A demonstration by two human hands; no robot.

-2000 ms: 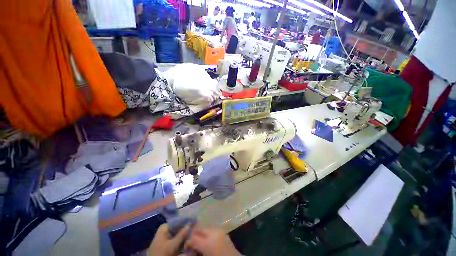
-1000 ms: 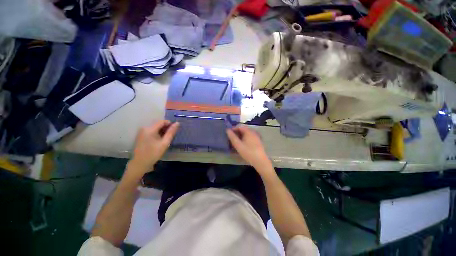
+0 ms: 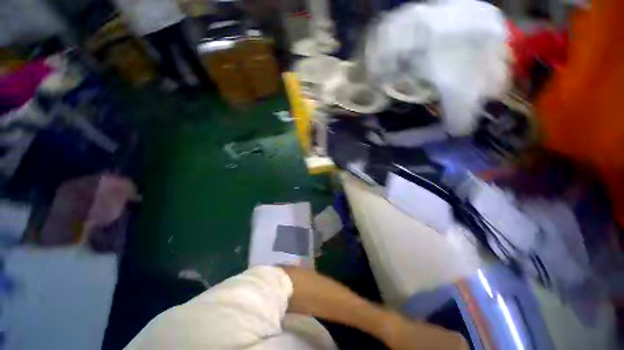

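The view is blurred. The blue sewing template lies at the lower right, cut off by the bottom edge, with an orange strip across it and a bright glare line. A dark fabric piece shows beside the strip. My left forearm reaches across the bottom to the template. My left hand is blurred and partly cut off by the bottom edge, at the template's near side; its fingers cannot be made out. My right hand is out of the picture.
Pale panels with dark edges lie on the off-white table. A white board bearing a grey patch is left of the table. Behind are a yellow-edged frame, white cloth and orange cloth.
The view has swung left, so the template now sits at the lower right and the machine is out of view. My right hand has left the picture; my left hand is now blurred.
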